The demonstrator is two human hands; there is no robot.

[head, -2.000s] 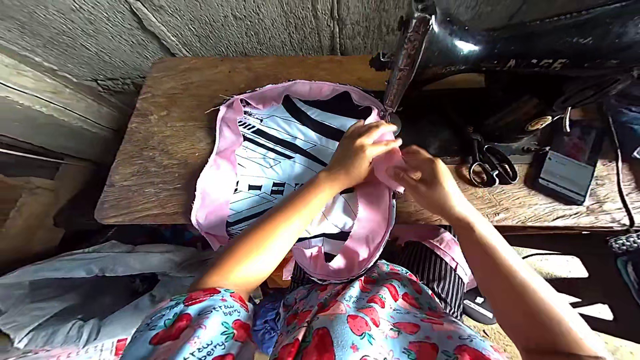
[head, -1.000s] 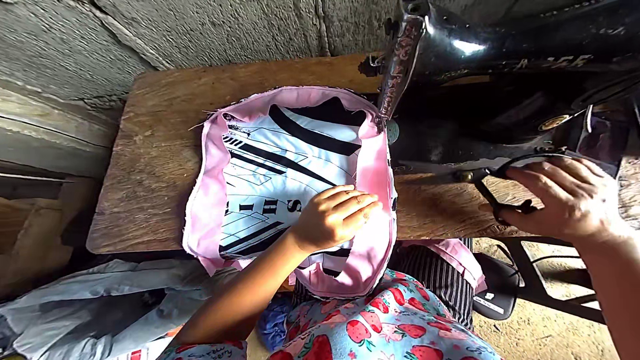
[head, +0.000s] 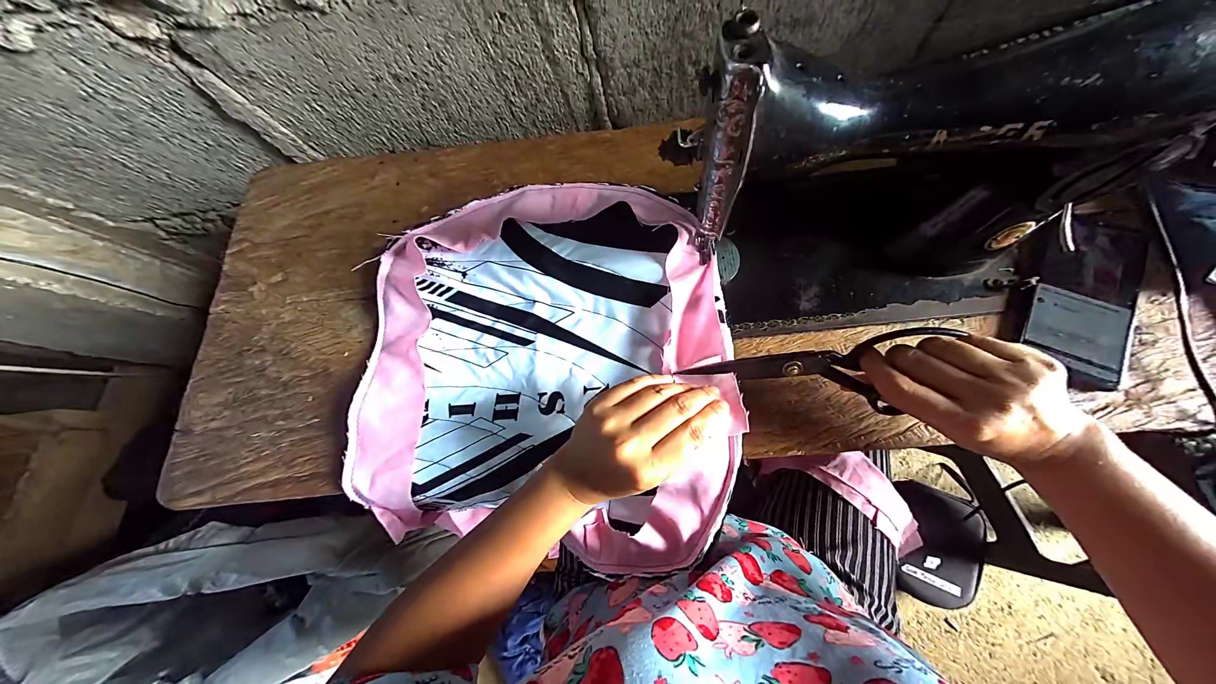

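A round fabric piece, white with black print, has a pink fabric border and lies on the wooden table of a sewing machine. My left hand grips the pink border at its right side. In my right hand is a pair of black metal scissors, its blades pointing left, with their tips at the pink cloth just beyond my left fingers. Whether the blades are parted is hard to see. The machine's needle end stands above the border's upper right edge.
The black sewing machine spans the upper right. A smartphone lies on the table right of my right hand. A concrete block wall rises behind. Grey cloth hangs at lower left, and a strip of pink cloth is over my lap.
My right hand has picked up the scissors from the table at right and brought them left to the pink border. My left hand now pinches the border, where it lay flat one second ago.
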